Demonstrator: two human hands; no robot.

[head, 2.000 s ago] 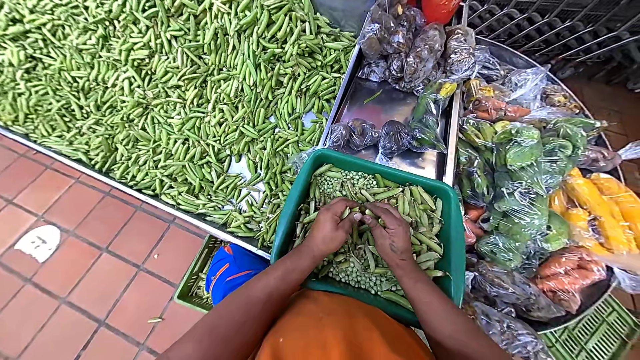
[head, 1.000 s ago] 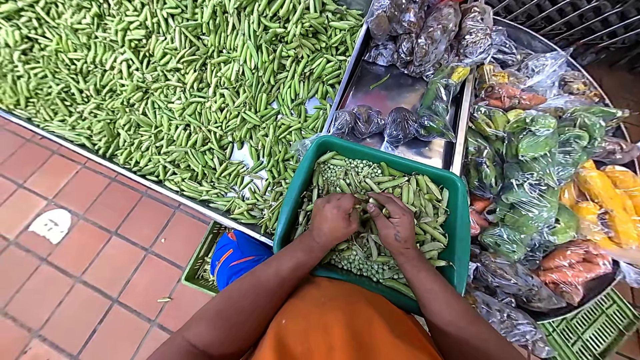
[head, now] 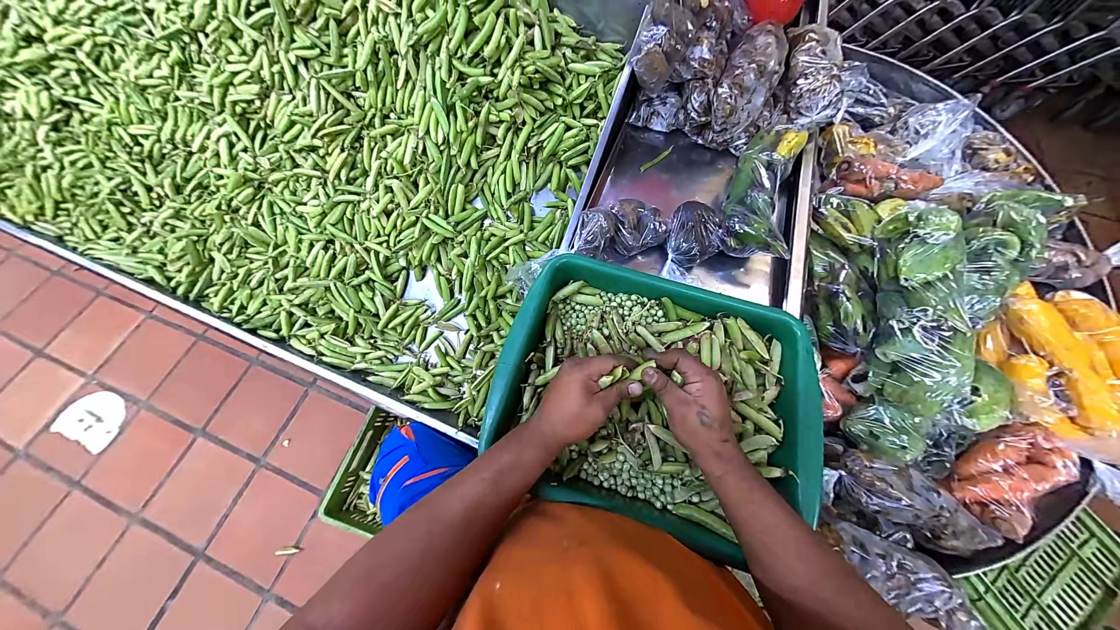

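Note:
Over a green plastic tub (head: 506,385) my left hand (head: 579,398) and my right hand (head: 696,402) meet, thumbs and fingertips close together. Between them they hold a green pea pod (head: 643,371), which looks split; the left fingers also pinch a pod piece. Beneath the hands the tub holds whole pods (head: 757,418) and loose shelled peas (head: 626,477), with more peas (head: 604,315) near its far edge. The palms and part of the tub's contents are hidden by my hands.
A wide heap of pea pods (head: 306,175) covers the display at left. Bagged dark produce (head: 696,232) lies on a metal tray (head: 665,175). Bagged green vegetables (head: 927,332) and carrots (head: 1015,472) stand right. A green crate (head: 350,490) and blue cloth (head: 416,468) are low left.
Both hands have stayed together over the tub. The fingers have shifted, and an opened-looking pod now shows between them.

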